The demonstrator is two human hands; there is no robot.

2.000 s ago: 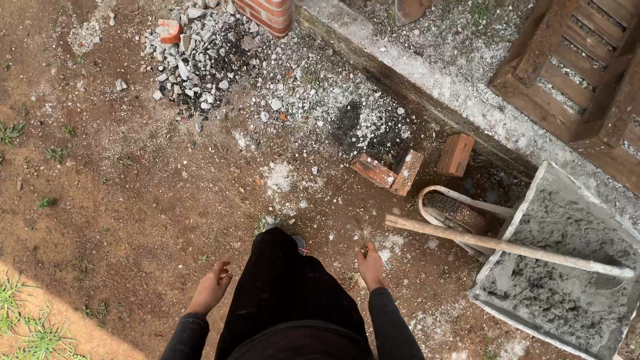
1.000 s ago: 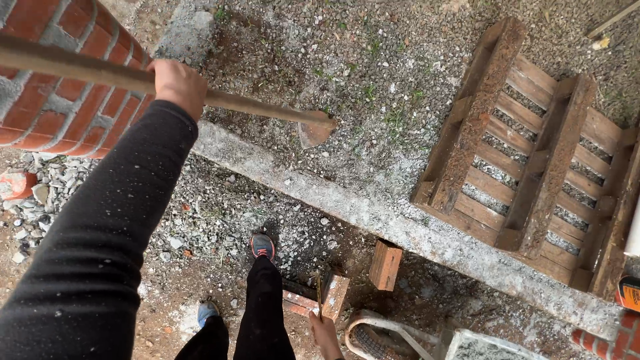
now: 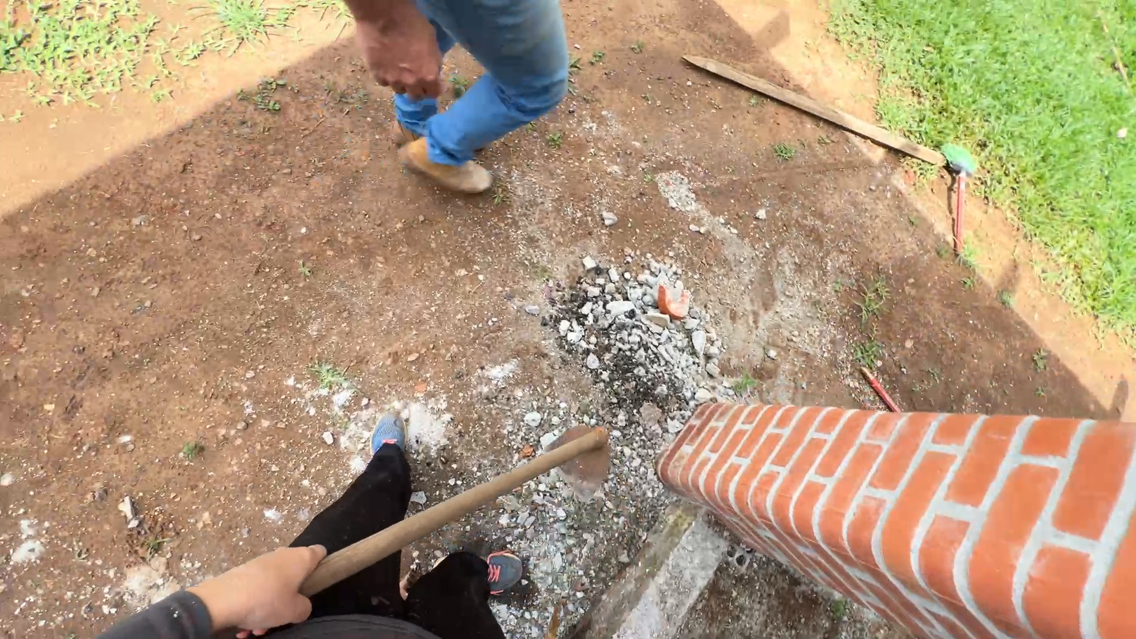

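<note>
My left hand (image 3: 264,587) is closed around the wooden handle of a hoe at the bottom left. The handle (image 3: 453,506) slants up to the right, away from my body. Its rust-coloured metal blade (image 3: 586,465) is over scattered gravel, just left of the brick pillar; whether it touches the ground cannot be told. Above the blade lies a heap of broken stone (image 3: 639,333) with a broken orange brick or tile piece (image 3: 674,302) on it. My right hand is out of view.
A brick pillar (image 3: 896,497) rises at the lower right beside a concrete edge (image 3: 667,572). Another person in jeans (image 3: 510,93) and tan boots stands at the top. A wooden board (image 3: 812,108) and a red-handled tool with a green head (image 3: 958,200) lie near the grass.
The view has swung strongly toward the stone heap and pillar. My left hand was empty two seconds ago and now holds the hoe. Another person has come into view.
</note>
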